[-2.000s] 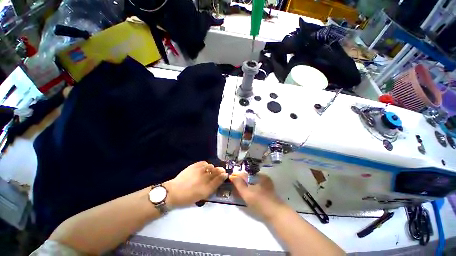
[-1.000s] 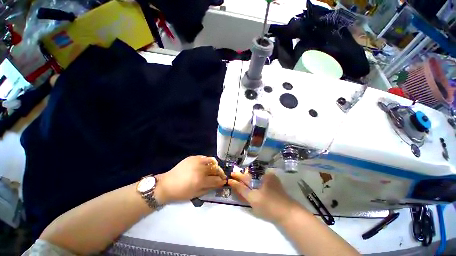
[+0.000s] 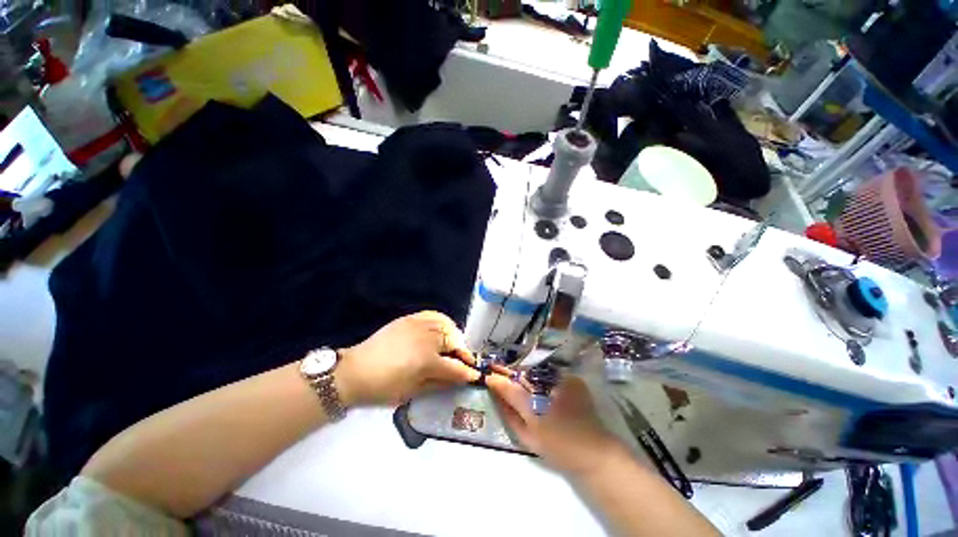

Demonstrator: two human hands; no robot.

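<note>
A large dark garment piece (image 3: 263, 252) lies spread left of the white sewing machine head (image 3: 651, 283). My left hand (image 3: 404, 360), with a watch at the wrist, pinches a small part of the dark cloth at the needle area. My right hand (image 3: 552, 420) pinches the same spot from the right, its fingertips close to my left fingertips. The presser foot and needle are mostly hidden by my fingers and the machine parts. The metal needle plate (image 3: 467, 420) shows just below my hands.
Snips (image 3: 662, 449) lie under the machine arm, and a small dark tool (image 3: 785, 505) and a coiled black cable (image 3: 870, 503) lie right of them. A yellow box (image 3: 236, 71) stands behind the cloth. A green-handled tool (image 3: 606, 37) stands upright on the machine head.
The view has shifted slightly. Both hands stay at the needle; more of the needle plate shows below them than before, and less cloth covers it.
</note>
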